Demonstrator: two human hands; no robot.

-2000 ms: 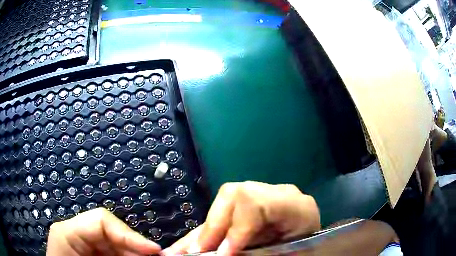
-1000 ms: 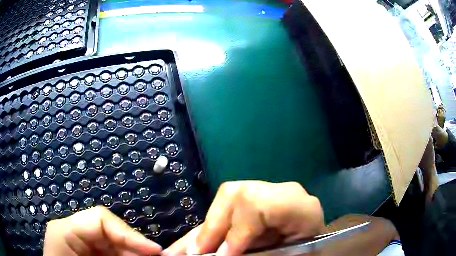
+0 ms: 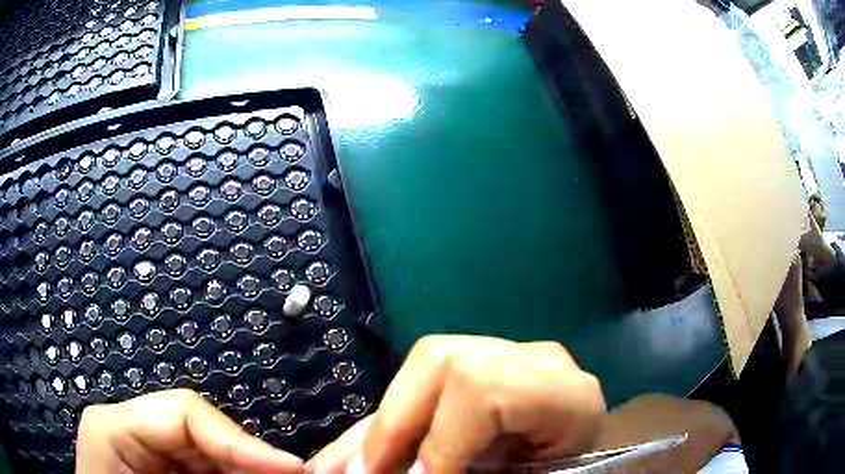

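A black blister tray (image 3: 347,250) with rows of small round components lies in front of me on the left. A small whitish stub (image 3: 296,300) lies on its right side. My left hand (image 3: 171,435) is at the bottom edge, thumb and finger pinched together; what they hold is hidden or too small to tell. My right hand (image 3: 486,403) touches it at the fingertips, fingers curled, cut off by the bottom edge. Slim silver tweezers (image 3: 630,454) lie back across the right hand, their end showing over the wrist.
A second filled black tray (image 3: 83,56) is at the far left. A tan cardboard sheet (image 3: 723,185) lies over a black tray stack (image 3: 616,204) at the right. Blue, white and yellow tape (image 3: 445,18) crosses the green tabletop (image 3: 463,204). Another person's arm (image 3: 793,319) shows at the far right.
The tray appears slightly higher in the picture. The hands stay together at the bottom, and the right hand and tweezers have turned slightly.
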